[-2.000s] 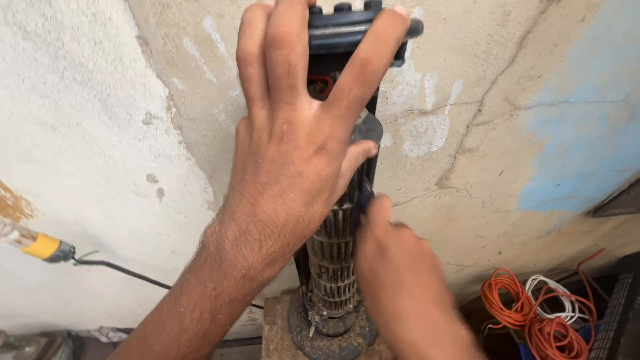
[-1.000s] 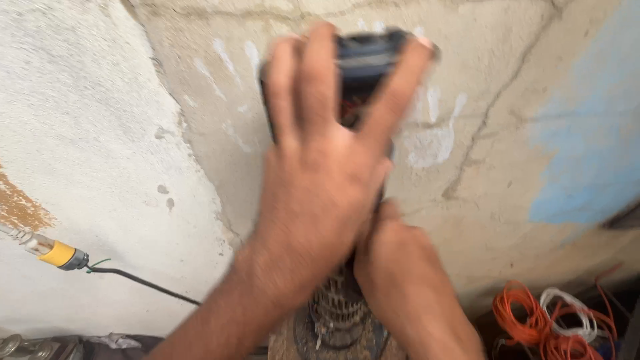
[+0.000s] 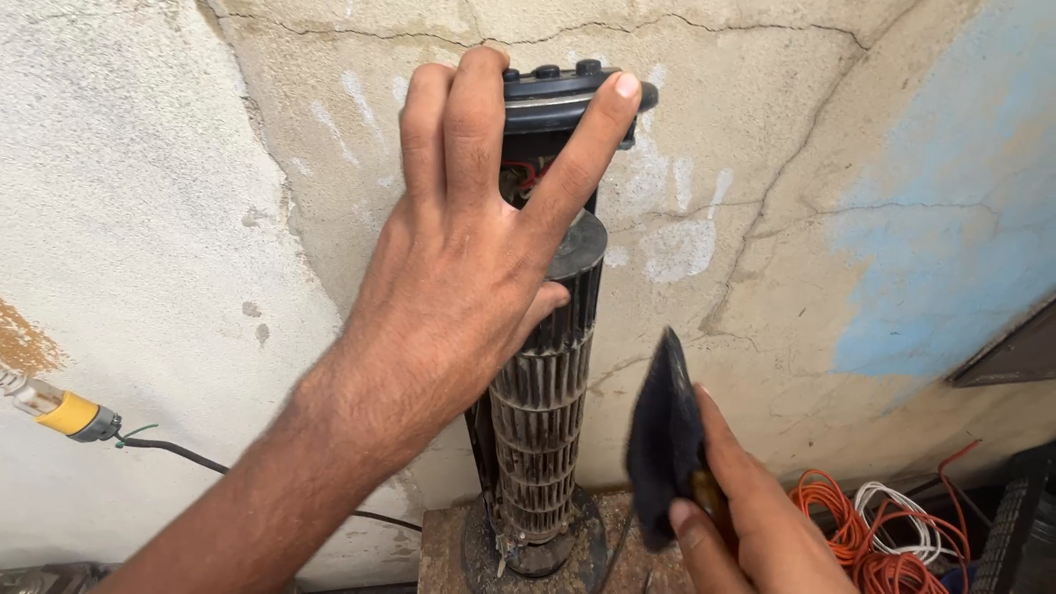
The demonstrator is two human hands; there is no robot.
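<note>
A tower fan with its cover off stands upright, its ribbed cylindrical blower wheel (image 3: 540, 437) dusty, on a round base (image 3: 590, 528). My left hand (image 3: 470, 239) spreads over the upper part, with fingertips on the black control head (image 3: 549, 111), which has several knobs. Red wires (image 3: 528, 172) show between the fingers. To the right of the fan and apart from it, my right hand (image 3: 742, 511) holds a dark, pointed, somewhat blurred object (image 3: 664, 445), perhaps a brush; its exact kind cannot be told.
Behind the fan is a cracked wall (image 3: 792, 272) with pale handprints. The base rests on a worn board or stand (image 3: 441, 549). A yellow-banded electrical connector (image 3: 70, 415) with a black cable lies at left. Coiled orange wires (image 3: 833, 520) and white wires (image 3: 895, 511) lie at lower right.
My right hand has moved away from the fan, down and to the right, and the dark object in it now shows fully. My left hand remains at the top of the fan.
</note>
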